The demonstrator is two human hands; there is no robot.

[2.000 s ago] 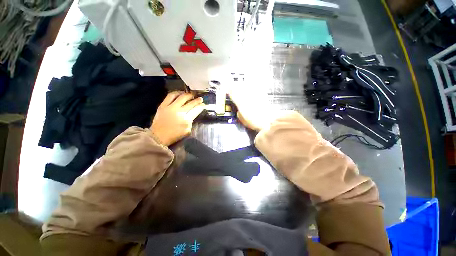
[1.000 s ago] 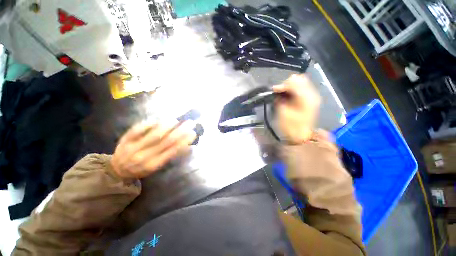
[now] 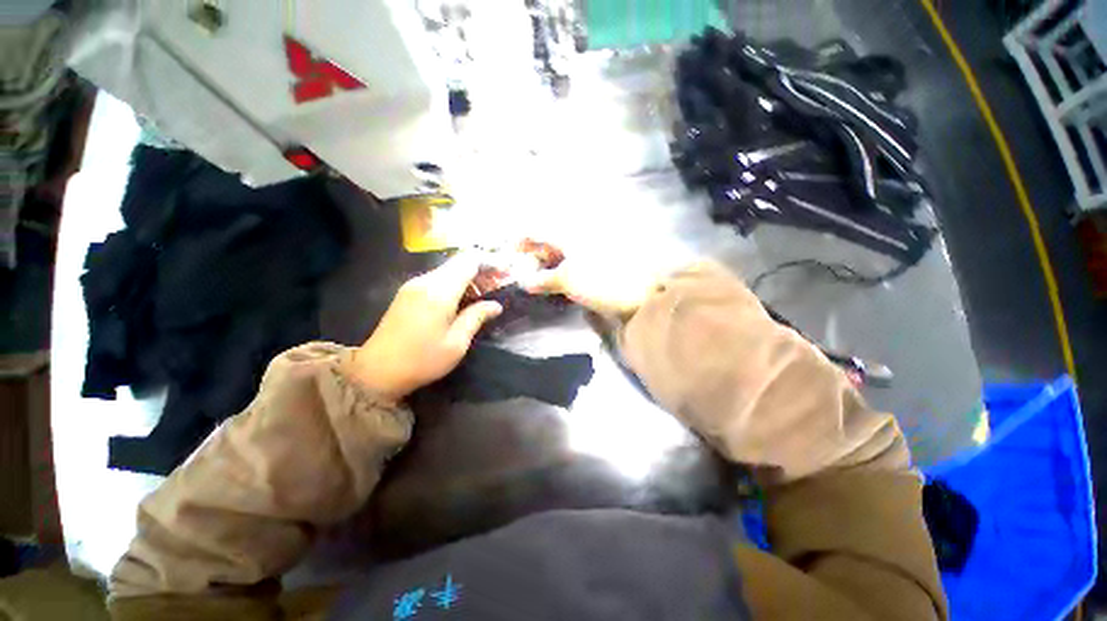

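Note:
My left hand [image 3: 425, 325] is in front of the white sewing machine head [image 3: 291, 85], its fingertips near the yellow block [image 3: 426, 226]. My right hand [image 3: 583, 281] is close beside it, partly washed out by glare. The fingertips of both hands meet around a small dark piece; its exact shape and how each hand grips it are unclear. A black strap piece [image 3: 528, 375] lies on the shiny table just below my hands.
A pile of black strap pieces [image 3: 206, 279] lies at left and a tangle of striped straps [image 3: 813, 146] at right. A thin tool [image 3: 864, 369] lies near the right table edge. A blue bin [image 3: 1032, 497] with dark pieces inside stands at lower right.
A second ago my right hand held a looped black strap near the bin; that strap has left the hand. Both hands are now together near the machine, and the view has swung back left.

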